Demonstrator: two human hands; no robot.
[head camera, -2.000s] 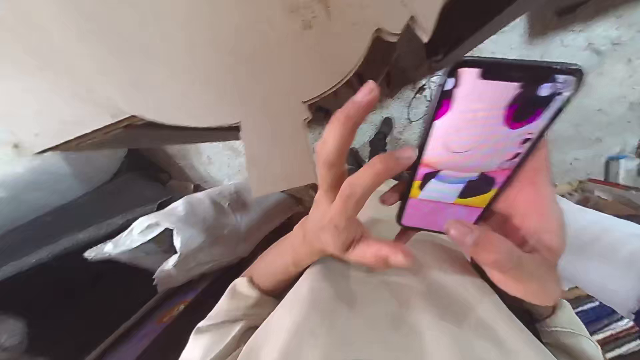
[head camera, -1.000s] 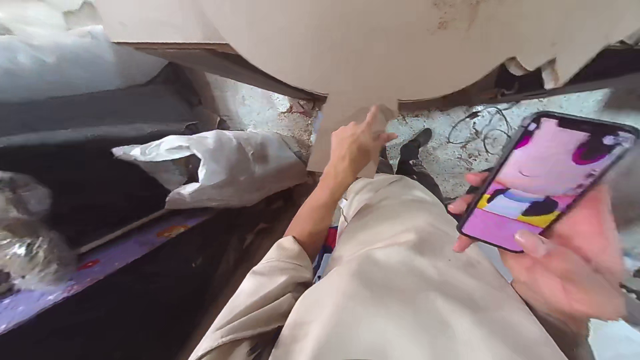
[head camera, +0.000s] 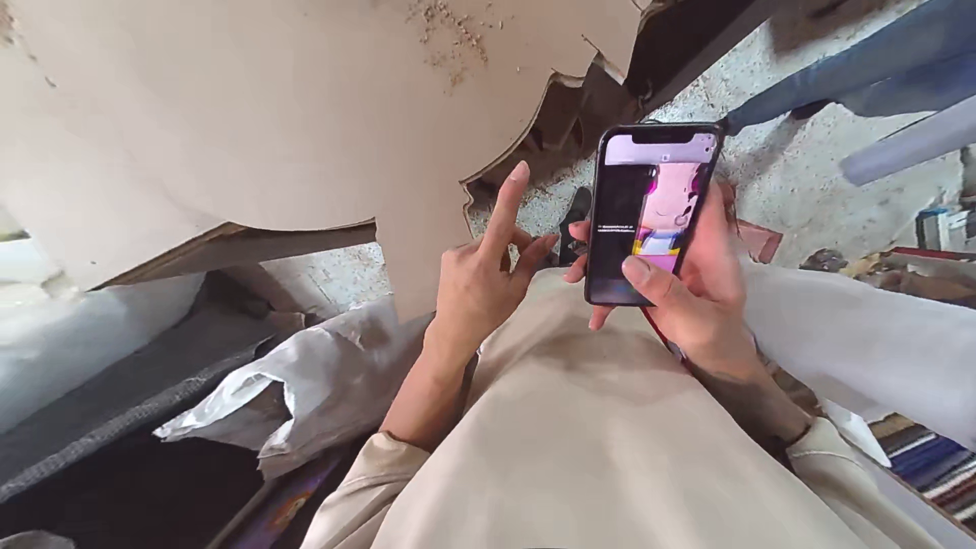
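Note:
My right hand holds a black smartphone upright, its thumb over the lower part of the lit screen. A cartoon picture fills the right side of that screen, beside a dark area with small writing. To the left of the phone, my left hand is raised with the index finger stretched out and nothing in it; it does not touch the phone. Just beyond my left hand lies a large beige board with cut, curved and jagged edges. A narrow tongue of the board reaches down beside my left wrist.
Sawdust lies on the board. A white plastic sack and a dark grey roll of material are at the left. At the upper right, a person's leg in blue trousers shows over the speckled floor. A striped textile lies lower right.
The phone has come back from the far right and stands more upright; its picture now fills only part of the screen. My left hand has left the board's tongue, where it was one second ago.

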